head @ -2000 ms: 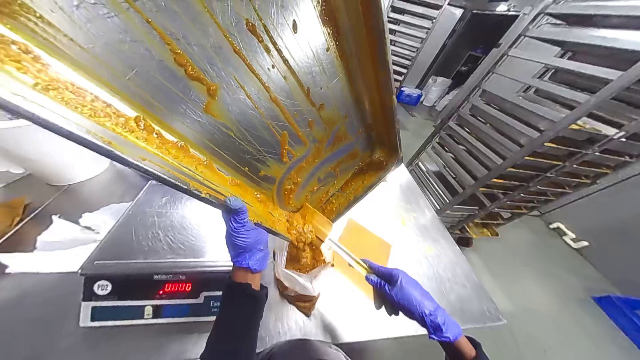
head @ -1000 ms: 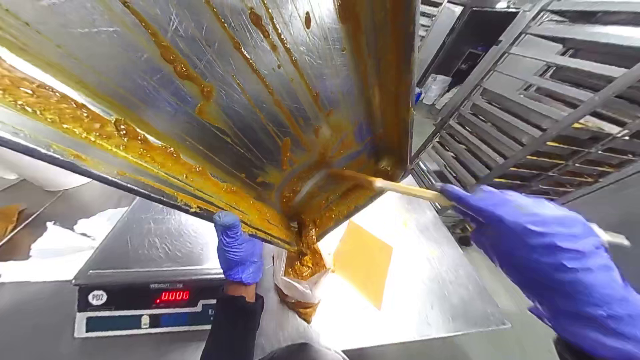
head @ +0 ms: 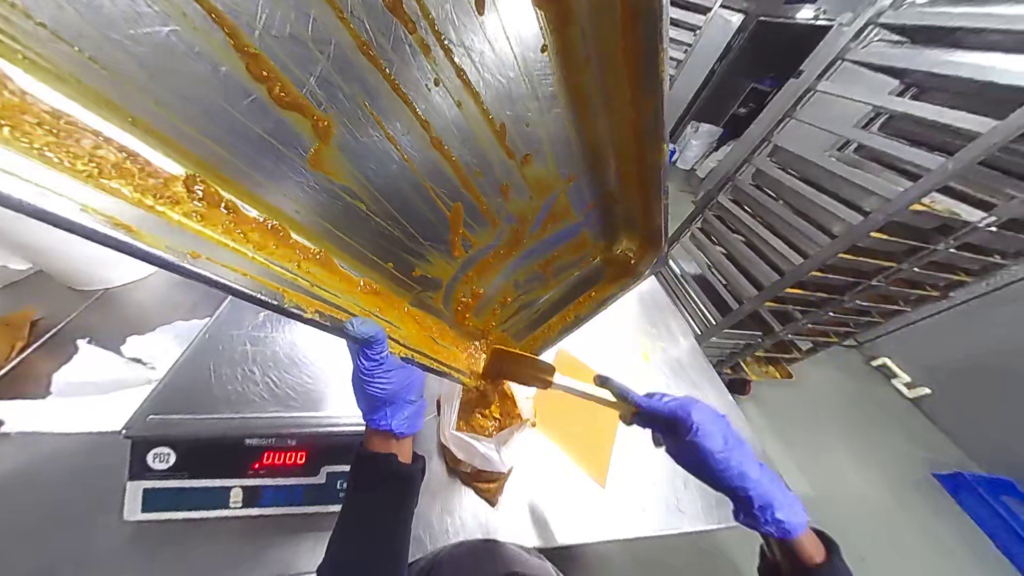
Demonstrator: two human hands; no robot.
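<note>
My left hand [head: 387,382], in a blue glove, grips the lower rim of a large metal tray [head: 448,120], which is tilted with one corner down. Chunky orange-brown sauce [head: 240,224] lies along the tray's lower side and streaks its base. Gloved in blue too, my right hand [head: 704,448] holds a spatula [head: 524,370] by its pale handle; the sauce-coated blade is at the tray's low corner. Directly beneath that corner stands an open white-lined bag [head: 484,444] with sauce inside. An orange-yellow flat sheet [head: 580,416] lies beside the bag.
A digital scale [head: 248,384] stands on the steel table [head: 672,488] at the left, partly under the tray. White paper or cloth [head: 96,376] lies farther left. Metal racks [head: 848,184] stand at the right, and a blue object [head: 984,512] is on the floor.
My right hand and the spatula have moved back down to the tray's low corner from the raised position one second ago. My left hand still holds the rim.
</note>
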